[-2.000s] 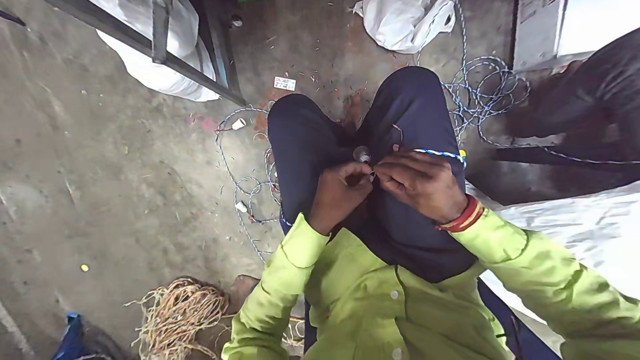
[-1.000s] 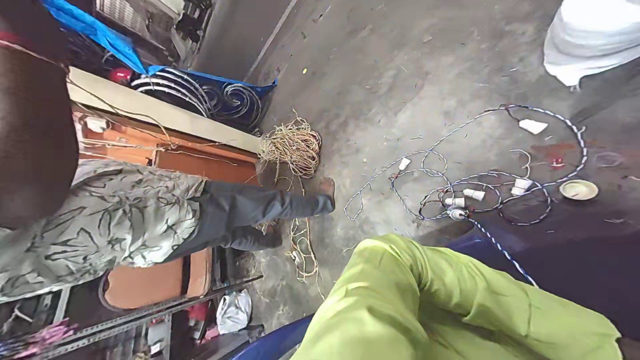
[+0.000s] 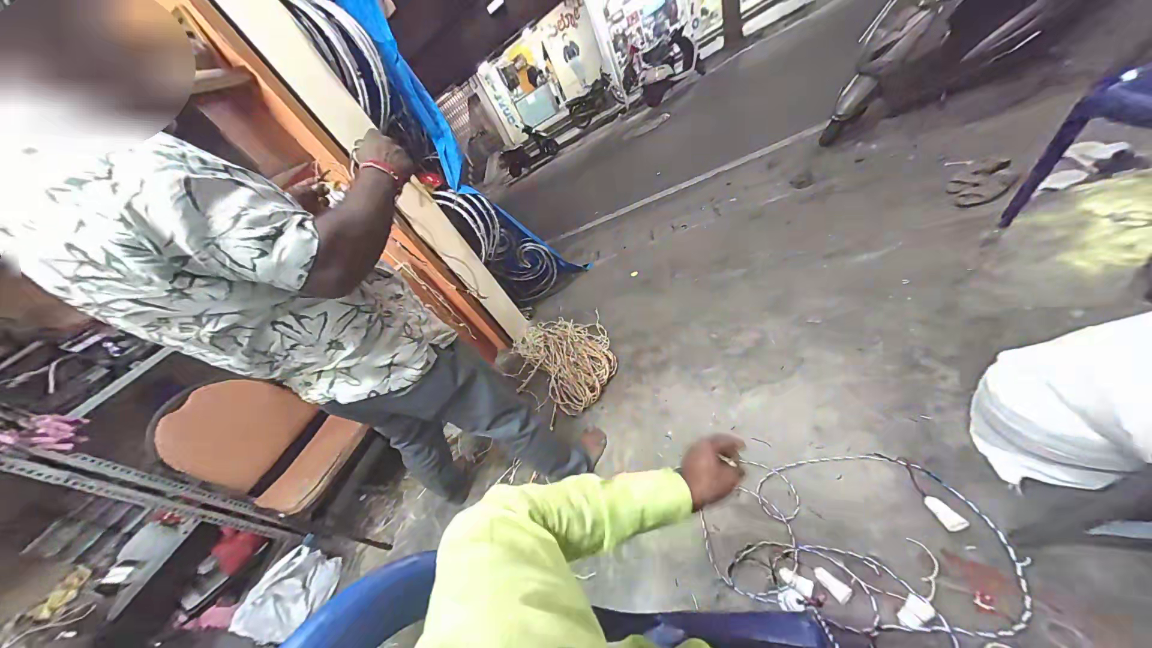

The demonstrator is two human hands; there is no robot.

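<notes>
My left hand [image 3: 714, 471], at the end of a lime-green sleeve, reaches low over the floor with its fingers closed around a thin part of the twisted cable [image 3: 855, 457]. The cable, blue, white and dark, lies in loose loops to the hand's right. White plastic fittings, perhaps lamp holders, hang on it: one [image 3: 946, 513] at the right of the loops, another [image 3: 832, 585] nearer me, and others close by. My right hand is out of view.
A person in a leaf-patterned shirt [image 3: 225, 270] stands at left beside a wooden cabinet [image 3: 468, 261]. A tangle of tan cord [image 3: 567, 364] lies near their feet. Around me are a blue plastic chair [image 3: 378, 594], a white sack [image 3: 1062, 405] and a parked scooter [image 3: 864, 81].
Two seconds ago both hands were together over my lap with a small part; now my left arm is stretched out to the cable on the floor. The view has swung far left.
</notes>
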